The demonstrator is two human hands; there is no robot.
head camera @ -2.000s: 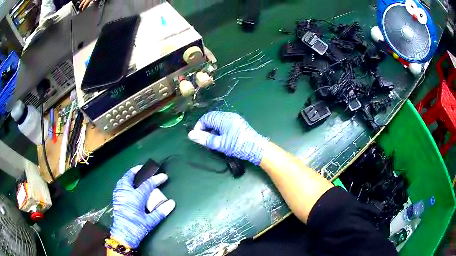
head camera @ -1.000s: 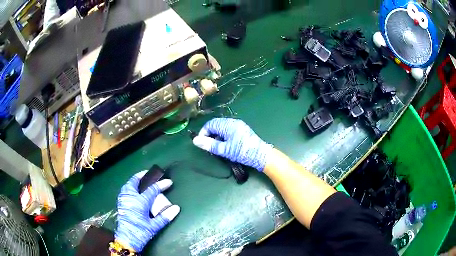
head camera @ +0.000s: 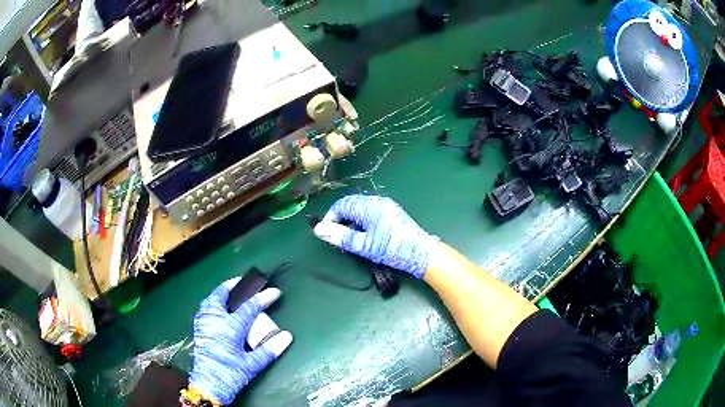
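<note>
My left hand [head camera: 230, 342], in a blue-white glove, holds a black power adapter [head camera: 248, 289] between its fingers, with the white test socket [head camera: 262, 330] against the palm. A thin black lead [head camera: 334, 281] runs from the adapter over the green mat to a dark bundle [head camera: 385, 281] beside my right wrist. My right hand [head camera: 374, 230], also gloved, pinches the small dark end of the lead [head camera: 315, 221] between thumb and finger, below the meter's cream terminals [head camera: 324, 152]. The meter [head camera: 230, 171] shows dim digits.
A phone [head camera: 195, 99] lies on the meter. Many black adapters [head camera: 548, 135] are piled at the right, near a blue fan [head camera: 652, 60]. A green bin [head camera: 688, 262] stands at lower right. A white bottle [head camera: 57, 199], a small carton [head camera: 67, 312] and a grey fan [head camera: 22, 362] are at left.
The whole view has shifted, so the bench things sit slightly lower and further right. Both hands keep their hold, with little movement relative to the bench.
</note>
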